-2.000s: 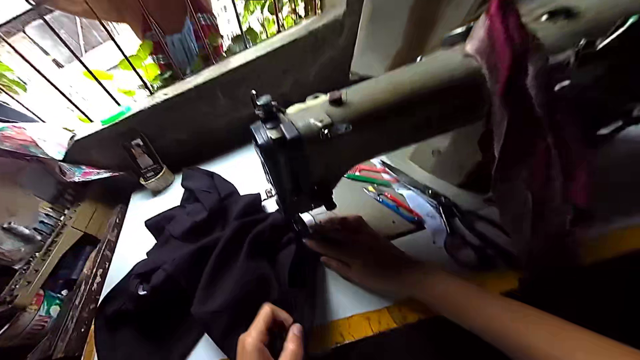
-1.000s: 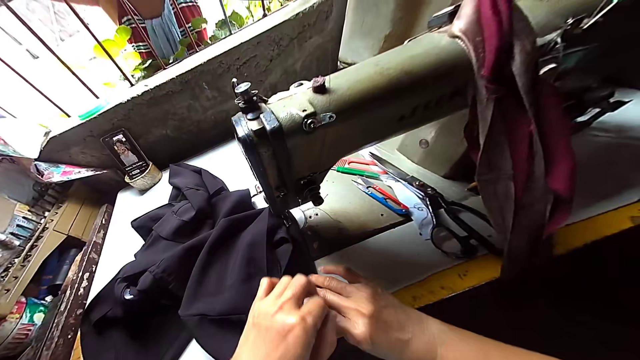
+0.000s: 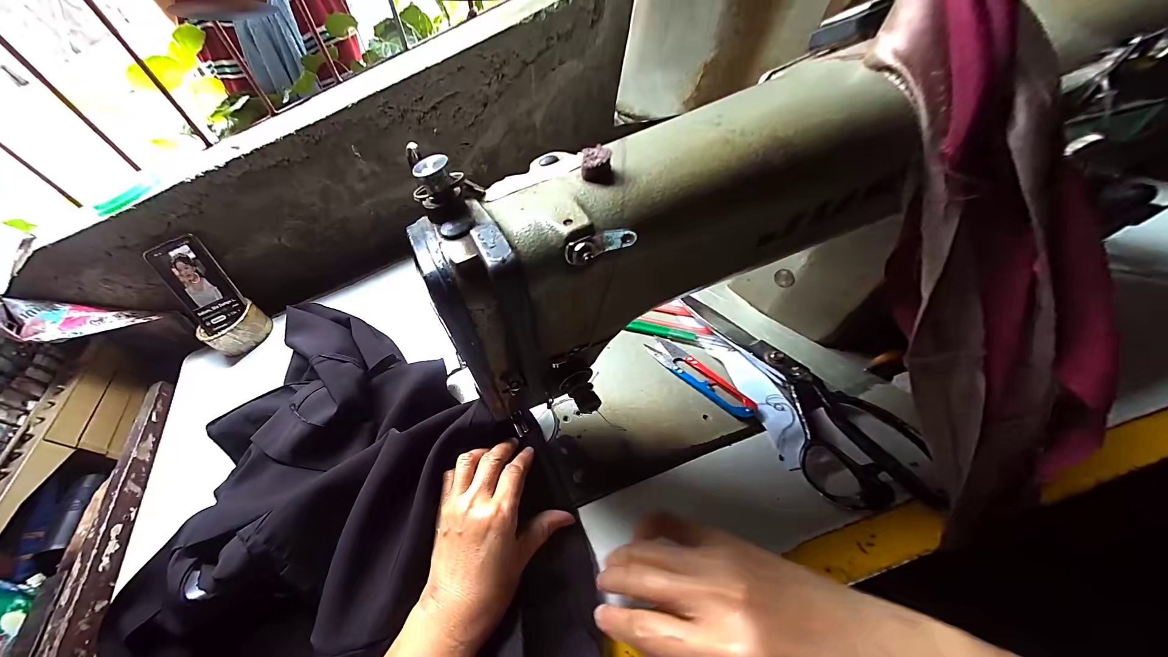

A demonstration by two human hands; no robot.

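Observation:
Black fabric (image 3: 365, 493) lies bunched on the white table, and its edge runs beneath the needle area of a green-grey sewing machine (image 3: 712, 173). Flat on this cloth, just in front of the presser foot (image 3: 520, 424), rests my left hand (image 3: 488, 525), fingertips near the foot and thumb spread to the right. My right hand (image 3: 684, 584) is blurred, to the right of the fabric by the table's front edge, with its fingers curled. Something pale shows under those fingers, too unclear to name.
Large black-handled scissors (image 3: 849, 447) and blue and red thread snips (image 3: 703, 379) lie right of the needle. A maroon and brown cloth (image 3: 1004, 237) hangs over the machine arm. A phone (image 3: 196, 283) leans in a small holder (image 3: 235, 330) by the concrete wall (image 3: 338, 173).
One second ago both hands were together at the fabric's front edge. My left hand has since moved up to the presser foot, and my right hand has come away to the right.

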